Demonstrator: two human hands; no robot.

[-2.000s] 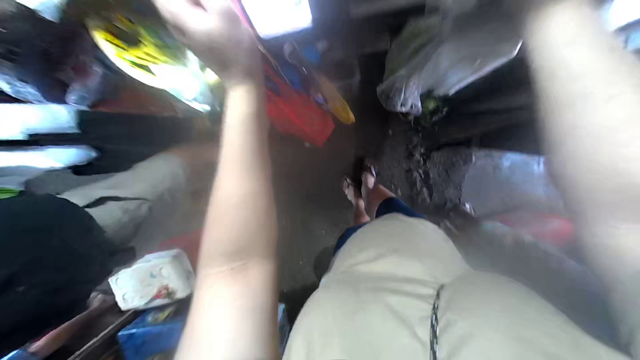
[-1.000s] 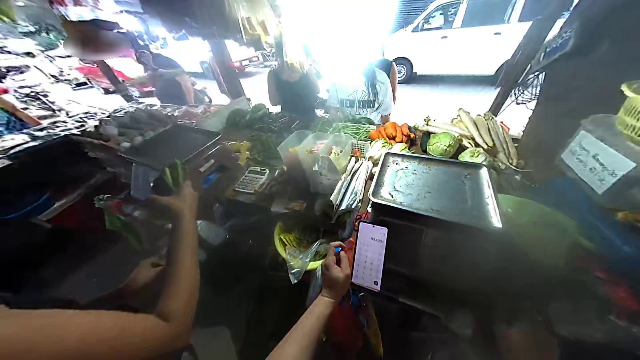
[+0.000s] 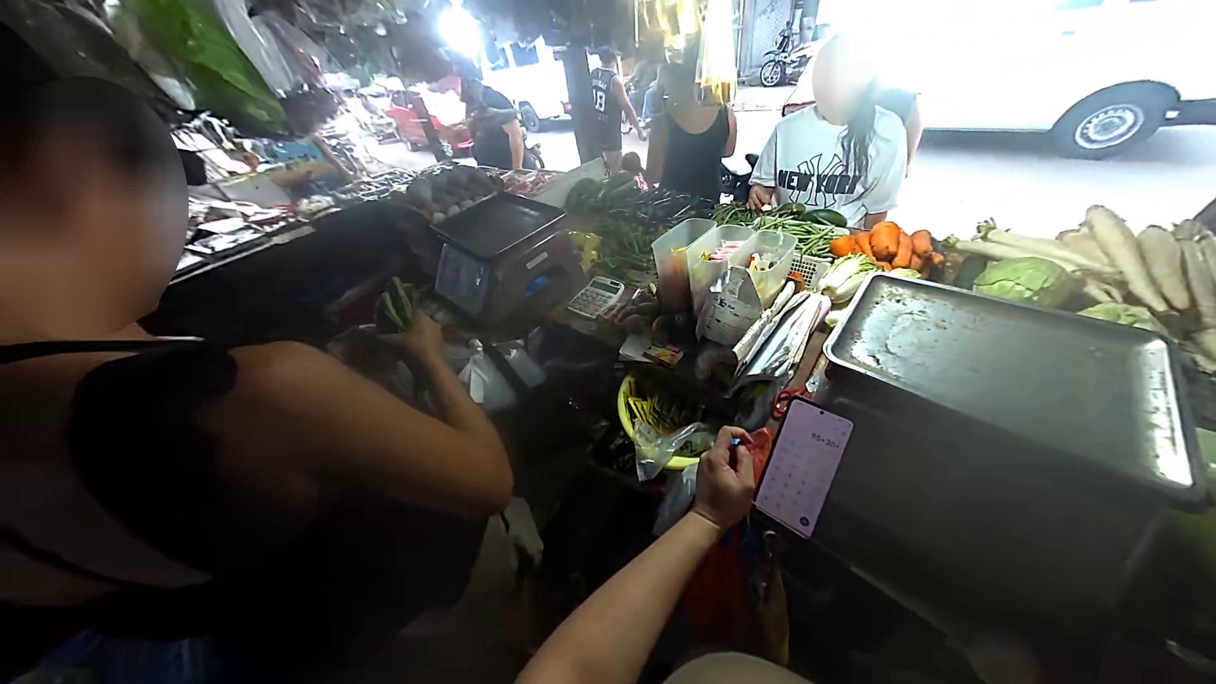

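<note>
My left hand (image 3: 725, 480) reaches in from the bottom middle. Its fingers are curled around a small blue object (image 3: 736, 442), mostly hidden, perhaps a pen. Just right of the hand, a phone (image 3: 804, 467) stands tilted with a calculator on its lit screen; what props it up cannot be told. Red plastic (image 3: 758, 451) shows between hand and phone. A yellow basket (image 3: 623, 408) with green and yellow vegetables and a clear bag lies to the upper left of the hand. My right hand is out of view.
Right of the phone is a large metal tray (image 3: 1007, 370). Behind are carrots (image 3: 888, 245), radishes (image 3: 1121, 247) and plastic containers (image 3: 682, 261). At left, a co-worker's hand (image 3: 418, 337) holds green vegetables beside a scale (image 3: 499, 256). A calculator (image 3: 597, 297) lies mid-counter.
The view has swung up from the floor to the stall. My left hand, raised two seconds ago, is beside the phone in the last two frames. My right arm has left the view.
</note>
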